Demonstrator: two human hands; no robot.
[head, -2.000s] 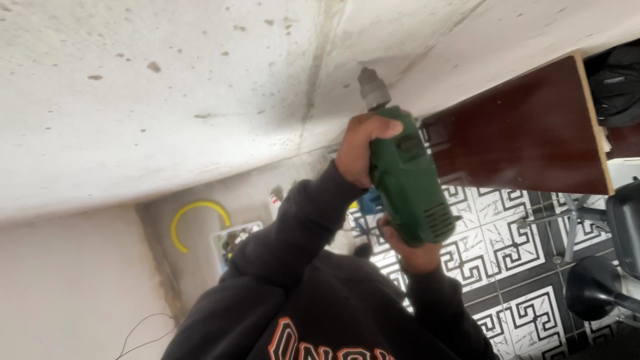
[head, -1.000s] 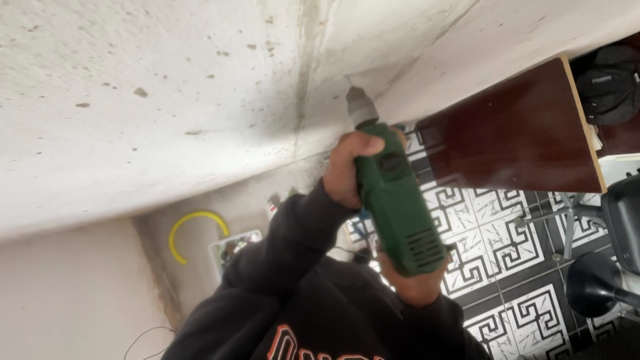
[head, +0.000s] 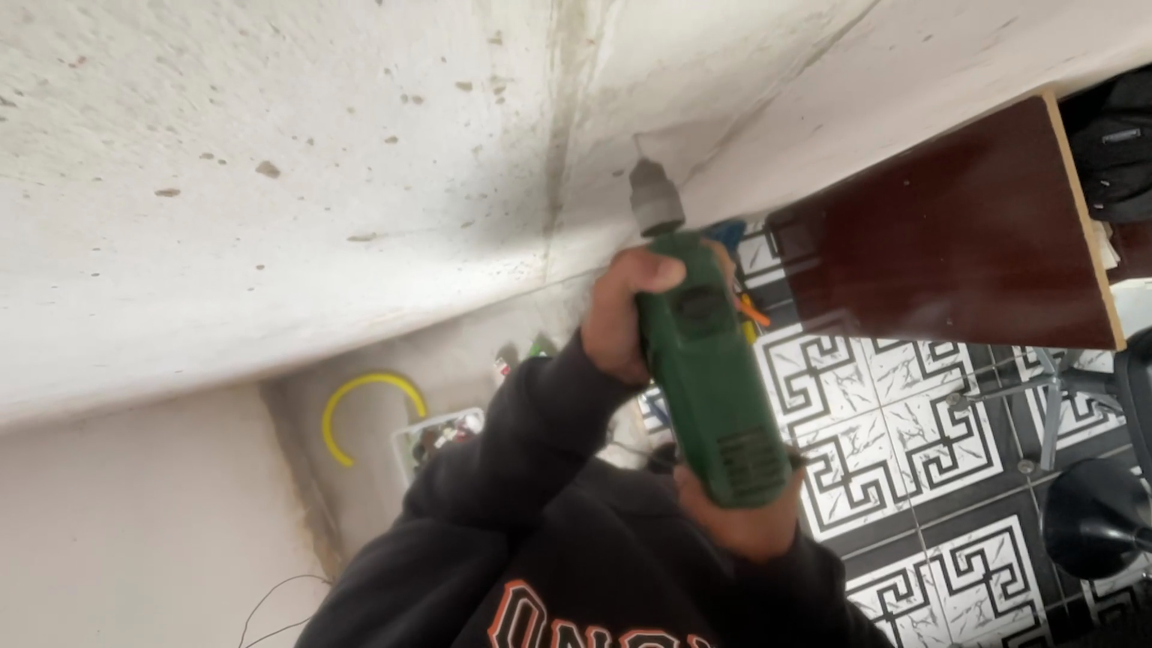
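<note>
A green power drill points at the concrete-like wall, its chuck close to the surface. A thin bit runs from the chuck to the wall; whether its tip is inside the wall cannot be told. My left hand wraps the front of the drill body just behind the chuck, thumb on top. Beneath the rear end, my right hand grips the drill, with its fingers mostly hidden under the body.
A dark red wooden board stands at the right, with a black bag beyond it. Chair legs rest on patterned tiles. A yellow hose and a bin of small items lie at the lower left.
Both hands still hold the drill. Against the body and floor, the drill's rear end has shifted slightly. The thin bit shows between chuck and wall now, but not plainly in the oldest frame.
</note>
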